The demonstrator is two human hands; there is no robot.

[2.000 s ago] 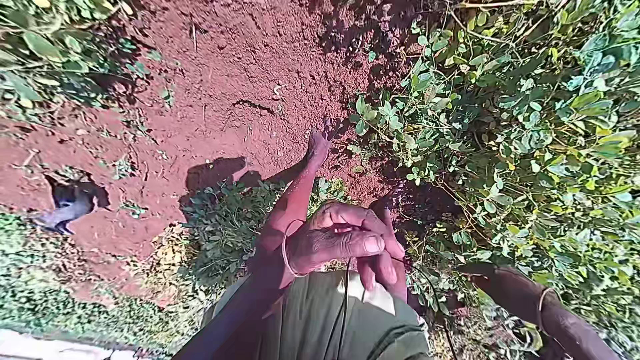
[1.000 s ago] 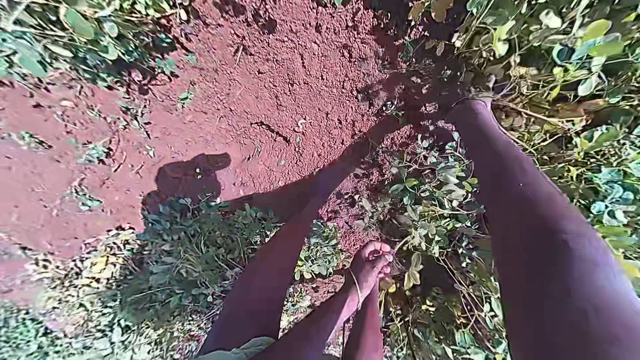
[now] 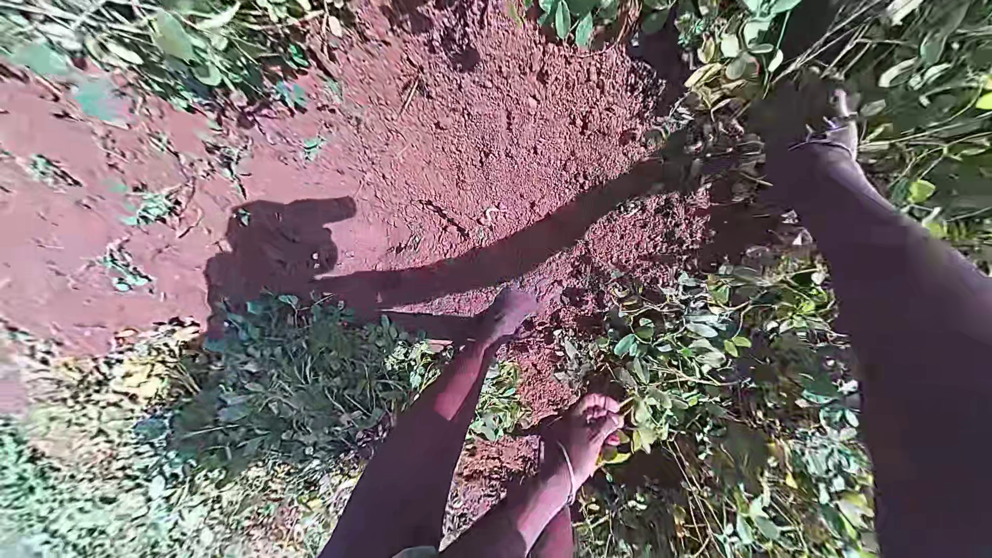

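Note:
My left hand (image 3: 593, 426) reaches up from the bottom centre, a thin bangle at its wrist. Its fingers are curled at the edge of a low leafy green plant (image 3: 659, 415), seemingly round a stem. From the right edge my right arm stretches far forward, with a bangle at the wrist. The right hand (image 3: 806, 112) is dark and blurred among leaves and stems (image 3: 725, 70) at the upper right, so its grip is not clear. A bare foot (image 3: 508, 310) stands on the red soil, left of and beyond my left hand.
Loose red soil (image 3: 496, 139) spreads over the upper middle, crossed by the shadow of a head and arm. Low green plants (image 3: 294, 380) grow at the lower left, with more foliage (image 3: 194, 46) at the upper left. Small weeds (image 3: 124, 267) dot the soil at the left.
Two seconds ago my left hand was in front of my lap; now it is down at the plant. My right hand has gone from the foliage at the right to farther forward. The view has come closer to the ground.

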